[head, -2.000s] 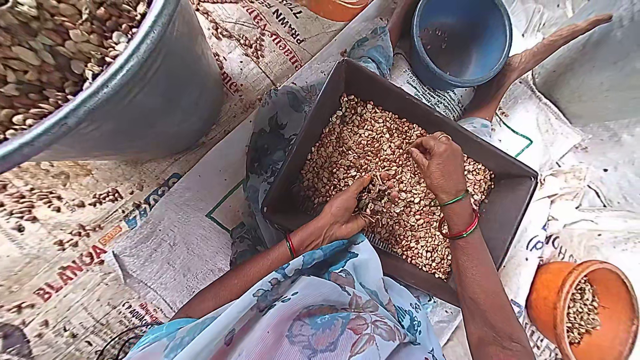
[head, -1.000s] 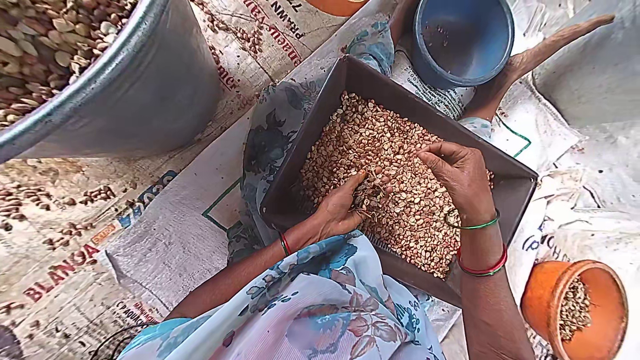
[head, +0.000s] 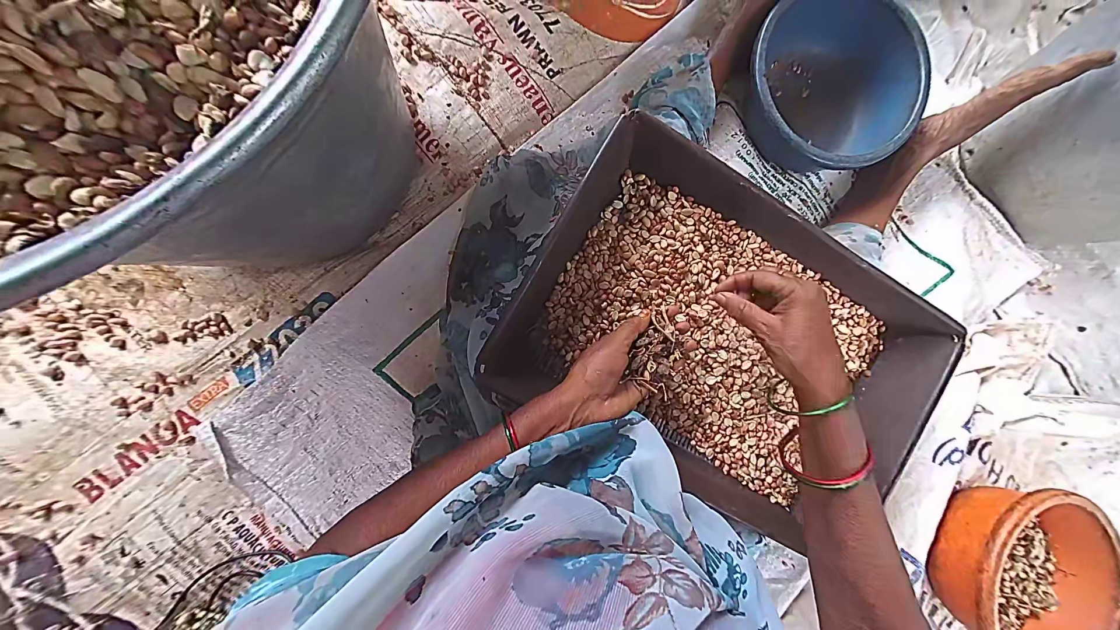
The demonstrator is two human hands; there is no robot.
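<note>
A dark rectangular tray (head: 914,394) lies tilted across my lap, its floor covered with small pale-brown seeds or nuts (head: 665,236). At the tray's left part, my left hand (head: 604,372) is curled around a clump of dry stalks and husks (head: 656,350), palm turned inward. To its right my right hand (head: 783,324) hovers over the seeds, thumb and forefinger close together; whether a small piece is between them cannot be told. Green and red bangles ring the right wrist.
A large metal tub (head: 289,192) full of seeds or pods stands at upper left. Beyond the tray is a blue bowl (head: 840,79) with a few bits inside, beside my bare foot. An orange pot (head: 971,551) holding seeds is at lower right. Printed sacks (head: 297,437) with scattered seeds cover the ground.
My right hand was close beside the left two seconds ago; it has moved away to the right. The left hand stays over the tray with the clump.
</note>
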